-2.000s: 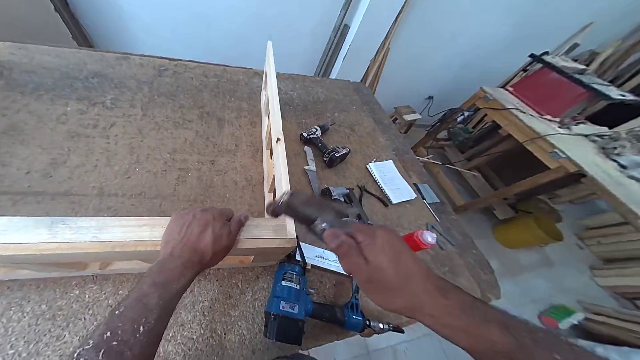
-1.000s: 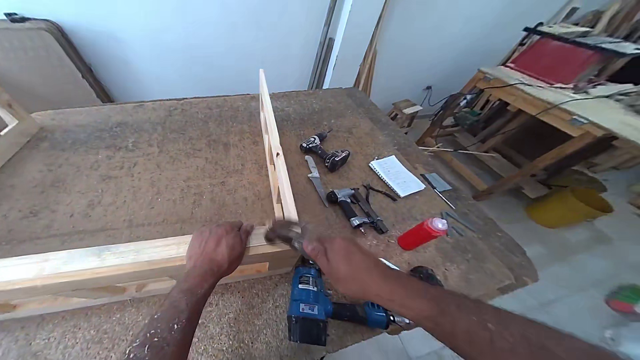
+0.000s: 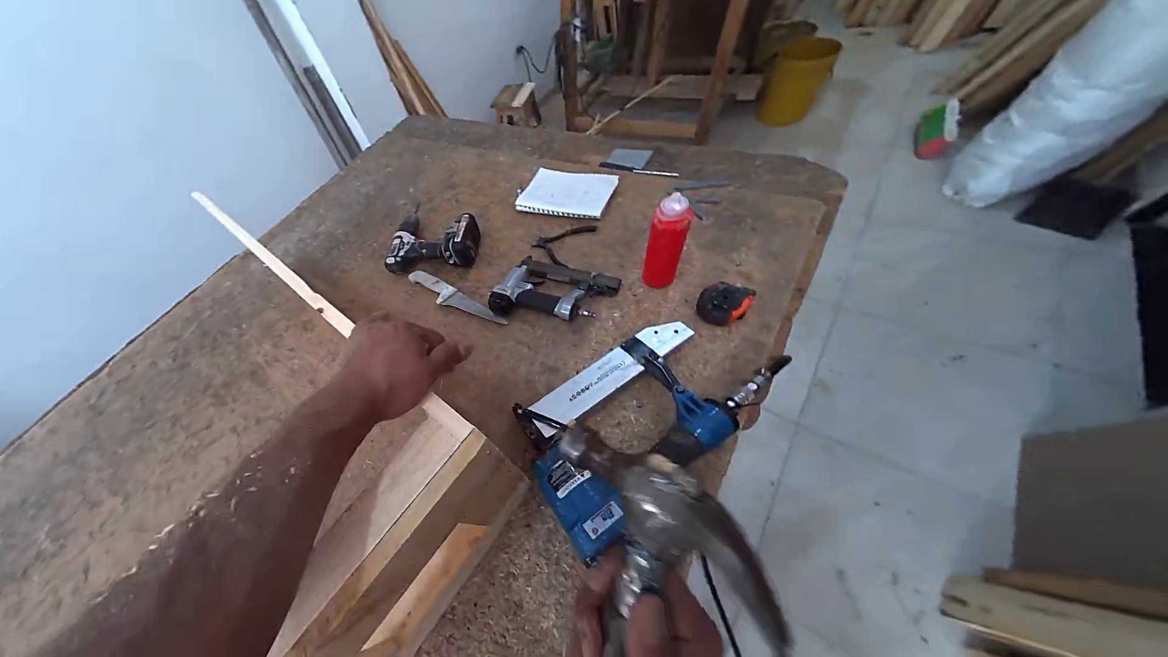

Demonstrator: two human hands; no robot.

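My right hand (image 3: 643, 616) grips a claw hammer (image 3: 666, 516), its head raised at lower centre in front of a blue pneumatic nailer (image 3: 584, 502). My left hand (image 3: 392, 365) is over the thin upright side of a pale wooden frame (image 3: 411, 538), near its corner; its fingers are loosely curled, and whether they touch the wood is unclear. Beyond lie a smaller pneumatic stapler (image 3: 543, 292), a knife (image 3: 456, 297), a cordless drill (image 3: 433, 246) and pliers (image 3: 561, 239). A red squeeze bottle (image 3: 667, 242) stands beside a black and orange tape measure (image 3: 724, 303).
A spiral notebook (image 3: 568, 193) lies toward the far end of the worn workbench (image 3: 776, 196). On the floor are a yellow bucket (image 3: 798, 80), a wooden stool (image 3: 516, 105), a large plastic-wrapped roll (image 3: 1049, 109) and stacked boards (image 3: 1058, 607).
The hammer has left the frame's corner and is now over the blue nailer. My left hand has shifted from the near rail to the thin side piece. The view has turned right.
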